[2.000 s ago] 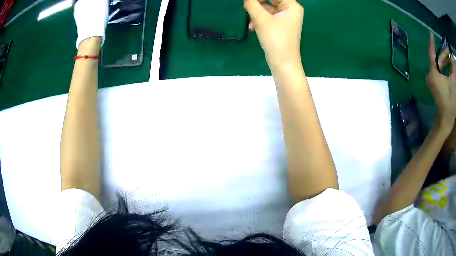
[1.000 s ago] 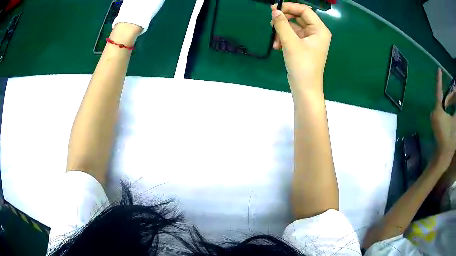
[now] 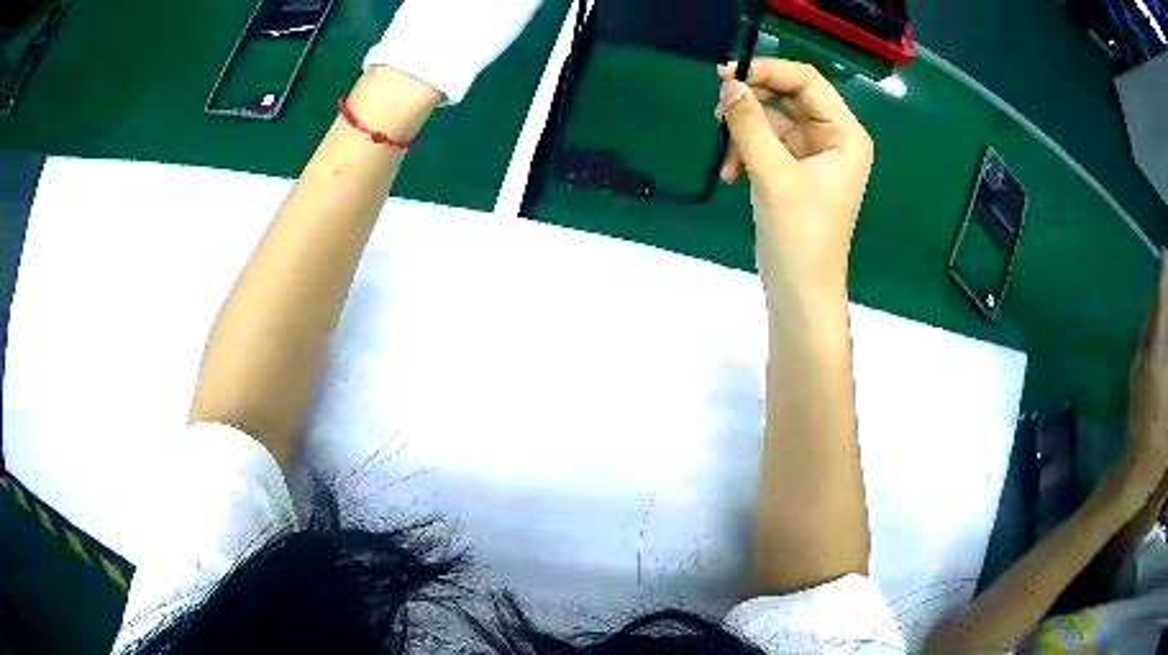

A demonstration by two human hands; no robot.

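A large thin black phone frame [image 3: 612, 177] lies or is held over the green belt at top centre, its far end cut off by the top edge. Green shows through its opening, and a flat dark piece shows at its upper part. My right hand [image 3: 807, 147], bare, pinches the frame's right rim between thumb and finger. Whether a thin tool is also in these fingers cannot be told. My left hand [image 3: 461, 39], in a white glove, is at the top edge, left of the frame. Its fingers are cut off, so its hold is hidden.
Phone middle frames lie on the green belt [image 3: 884, 211] at upper left [image 3: 233, 113] and right [image 3: 988, 237]. A red tray [image 3: 845, 32] with dark parts stands at top. A white sheet [image 3: 551, 384] lies under my forearms. A neighbouring person's hand [image 3: 1149, 384] is at right.
The view has shifted, showing more of the red tray and the left phone frame. My left gloved hand has moved right towards the black frame. My right hand stays at its right side.
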